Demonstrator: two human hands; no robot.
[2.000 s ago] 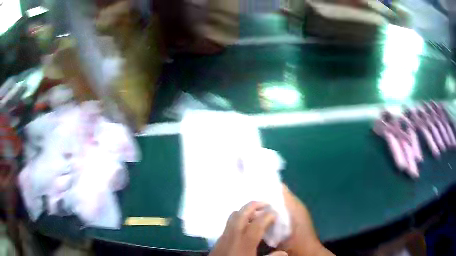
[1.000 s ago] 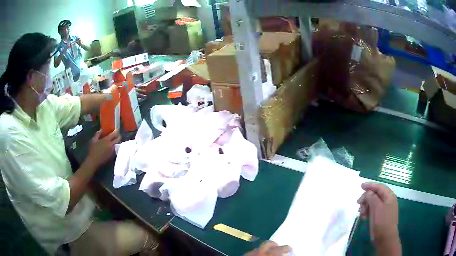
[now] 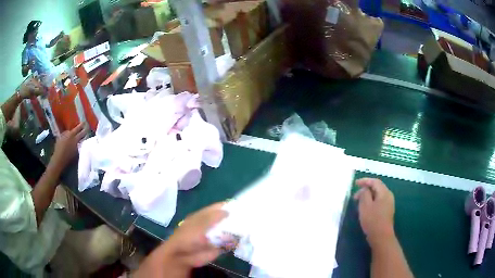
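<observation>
A stack of thin white sheets lies in front of me, with a faint pink patch in its upper middle. My left hand, blurred, is closed on white sheet material at the stack's left edge; I cannot tell whether anything is inside it. My right hand is just right of the stack, fingers loosely bent, with nothing visible in it. A heap of white-wrapped units with pink showing through lies at left. Bare pink handheld appliances lie at the far right.
A metal post and brown cartons stand behind the heap. Crumpled clear plastic lies behind the stack. A large brown bag and an open carton are farther back. A person's arm handles orange-and-white boxes at left.
The view has turned back rightward, bringing the bare pink units into sight. My left hand has moved left and up with white material. My right hand has come off the stack's right edge.
</observation>
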